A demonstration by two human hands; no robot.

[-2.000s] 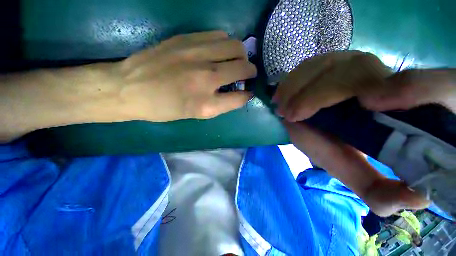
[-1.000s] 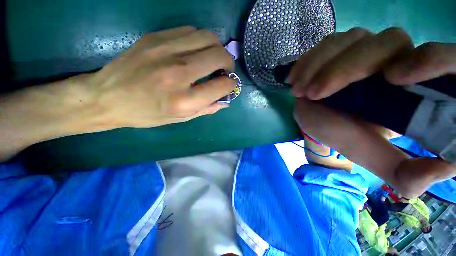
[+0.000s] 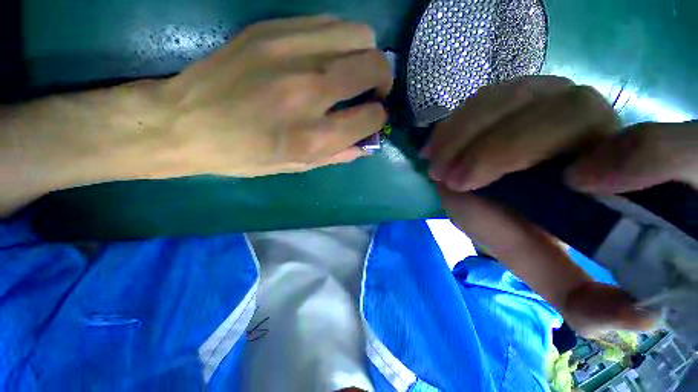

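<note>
My left hand [image 3: 283, 99] lies over the green mat and pinches a small round assembly [image 3: 372, 142] between its fingertips. Only a silvery and yellowish edge of the assembly shows; the fingers hide the rest. My right hand [image 3: 528, 138] is closed around the black grip of an electric screwdriver [image 3: 559, 200], whose grey-clear body runs to the right edge. The black nose points left toward the assembly, and its tip is dark and hard to make out. I cannot tell if it touches the assembly. The silver-grey screw dispensing plate [image 3: 459, 57] lies just beyond my right hand.
The glossy green mat [image 3: 306, 203] ends near my blue smock [image 3: 138, 306]. Dark specks [image 3: 180, 38] lie on the mat beyond my left hand. A white label [image 3: 390, 65] is partly hidden beside the plate. Yellow-green shapes [image 3: 566, 371] show at the lower right.
The screwdriver nose was over the lower edge of the plate a second ago; now it is off the plate, nearer my left hand. My left hand still holds the assembly.
</note>
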